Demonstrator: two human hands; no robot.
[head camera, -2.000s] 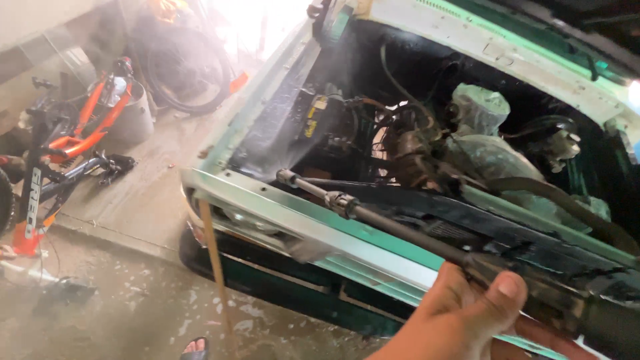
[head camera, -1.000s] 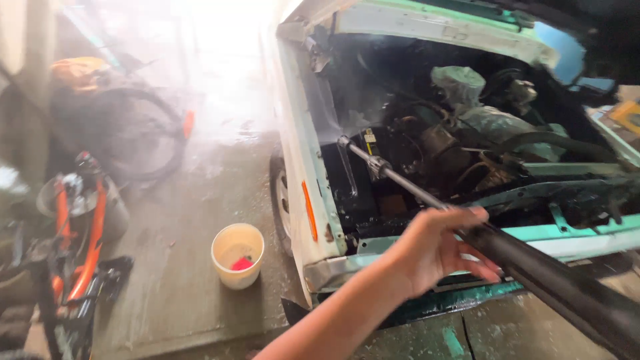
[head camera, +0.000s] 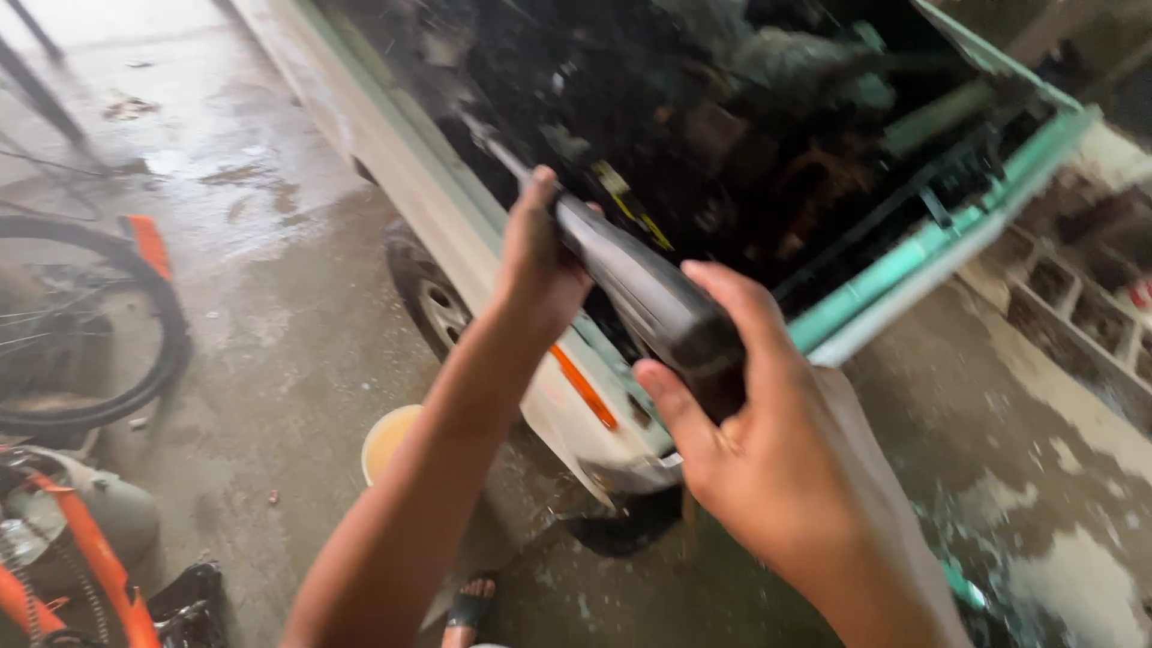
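Note:
My left hand (head camera: 544, 256) is closed around the front of a black pressure washer gun (head camera: 643, 279), near where its metal lance (head camera: 504, 155) begins. My right hand (head camera: 756, 405) grips the gun's rear end, thumb and forefinger on either side. The lance points up and left into the open engine bay (head camera: 720, 135) of a white and green car, with its tip blurred among the dark parts. A yellow-labelled part (head camera: 630, 202) lies in the bay just right of the gun. Below the gun is the orange side marker (head camera: 583, 387) on the car's fender.
The wet concrete floor (head camera: 288, 297) lies left of the car. A pale bucket (head camera: 389, 441) stands beside the front wheel (head camera: 432, 292). A bicycle wheel (head camera: 166, 333), an orange bicycle frame (head camera: 94, 540) and a grey container (head camera: 117, 508) are at left. Hollow concrete blocks (head camera: 1071, 306) line the right.
The view has swung strongly. My left hand remains on the gun, and my right hand now shows at its rear. The lance points farther back along the fender side of the bay.

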